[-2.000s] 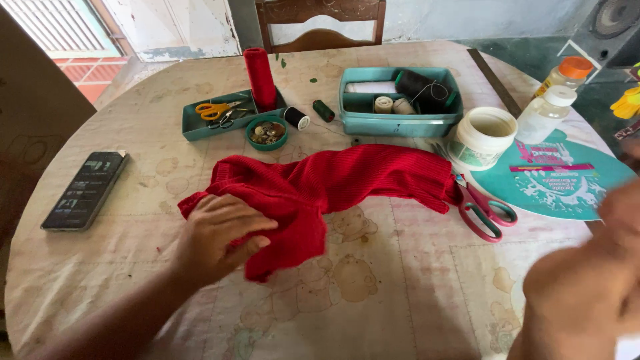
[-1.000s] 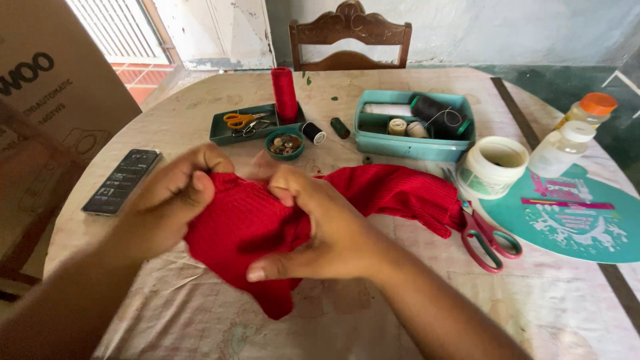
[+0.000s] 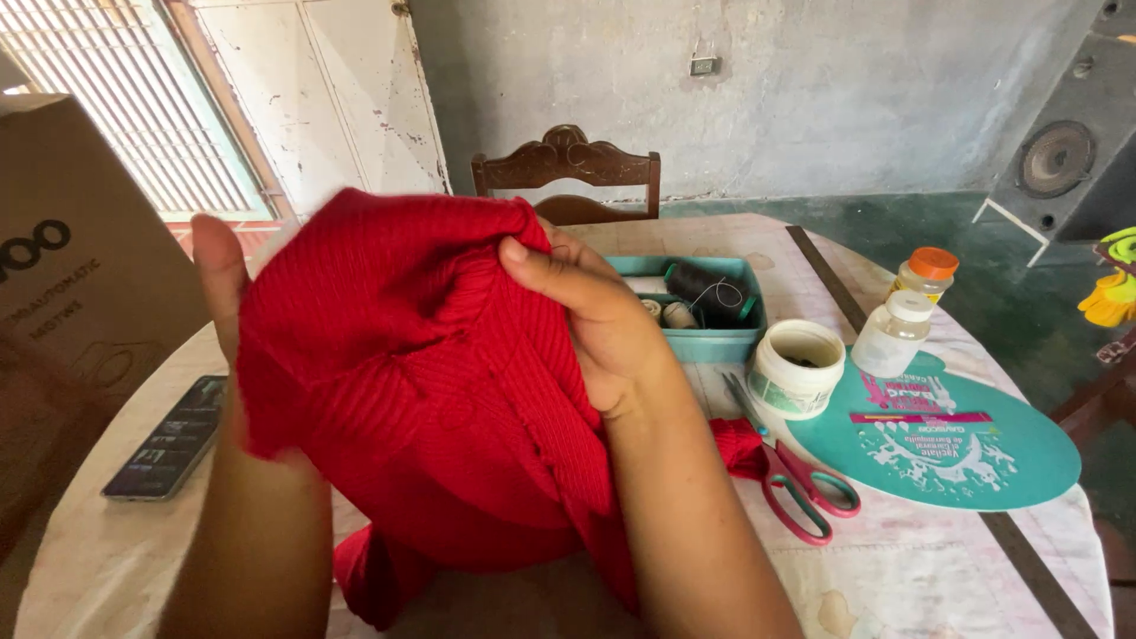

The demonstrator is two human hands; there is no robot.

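Note:
A red ribbed knit garment (image 3: 426, 390) is raised over the table between my two hands, with seams showing on its near face. My right hand (image 3: 595, 311) grips its upper right edge, thumb on the front. At the garment's left edge is my left hand (image 3: 226, 284), thumb up and most fingers hidden behind the cloth, so its hold is not clear. One end of the red knit lies on the table beside scissors with red and teal handles (image 3: 808, 488), right of my right forearm.
Behind my right hand stands a teal box (image 3: 710, 346) with thread spools. A white jar (image 3: 797, 368), two bottles (image 3: 895, 333) and a teal fan-shaped board (image 3: 941, 444) are at the right. A phone (image 3: 169, 439) lies left; a long flat strip (image 3: 830, 275) crosses the right side.
Both hands have lifted the red garment off the table and spread it. Two seconds ago my left hand rested on it and my right hand was away at the right.

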